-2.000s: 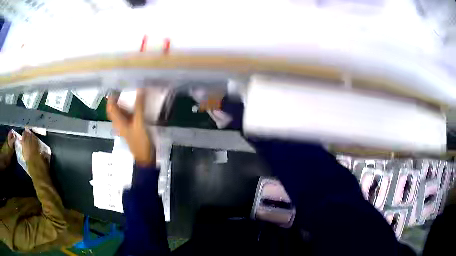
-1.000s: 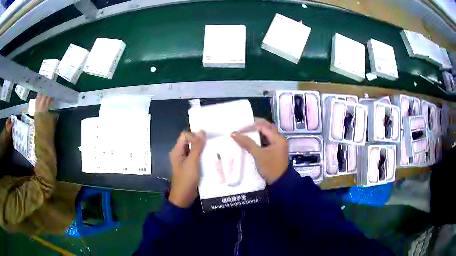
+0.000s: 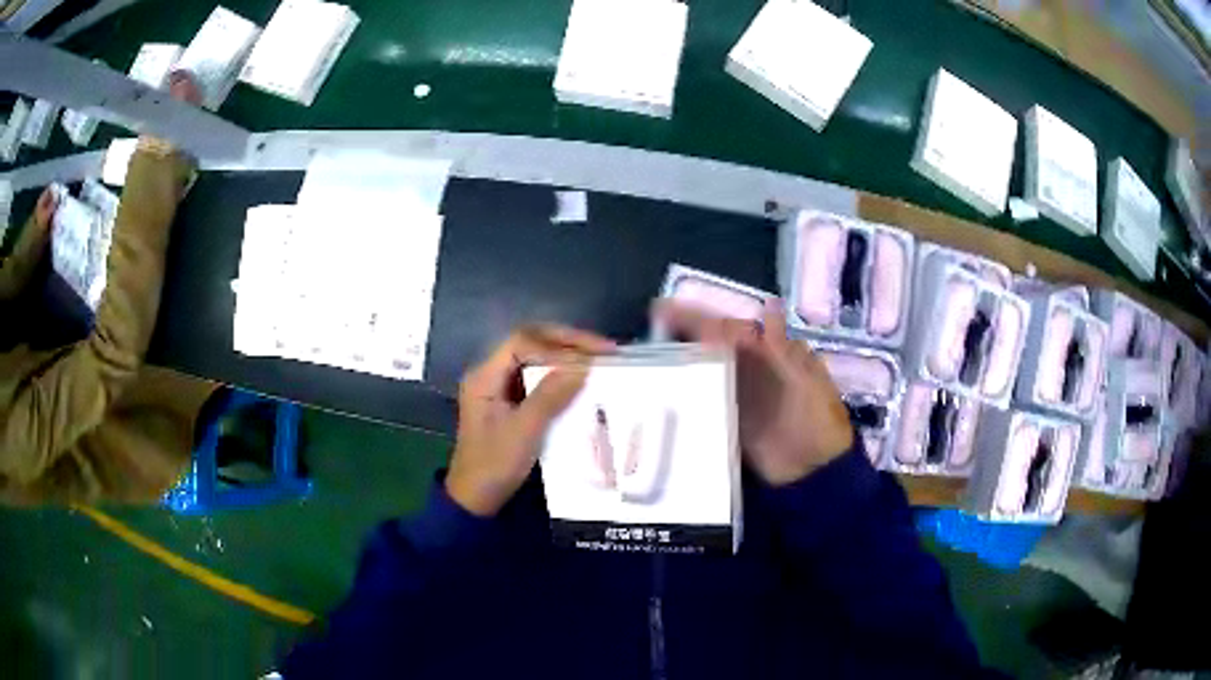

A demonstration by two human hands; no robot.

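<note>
A white retail box (image 3: 642, 445) with a product picture and a black lettered band at its near end is held upright-facing in front of my body. My left hand (image 3: 515, 415) grips its upper left corner, thumb on the front. My right hand (image 3: 784, 399) is at its upper right corner and side, fingers blurred over the top edge; whether it grips the box cannot be told. The box's inside is hidden. A pale tray with pink contents (image 3: 719, 288) lies on the bench just beyond my right fingers, partly covered by them.
Filled trays (image 3: 850, 276) are stacked at right on brown cardboard. Flat white cartons (image 3: 348, 286) lie left on the black bench (image 3: 531, 272). White boxes (image 3: 620, 53) stand on the green belt (image 3: 465, 60). Another person's brown sleeve (image 3: 133, 279) and a blue stool (image 3: 246, 458) are at left.
The box now shows its side as a solid block, its top end no longer spread out as a flap. The right hand moved to its upper right corner. A tray now shows behind it; the view shifted.
</note>
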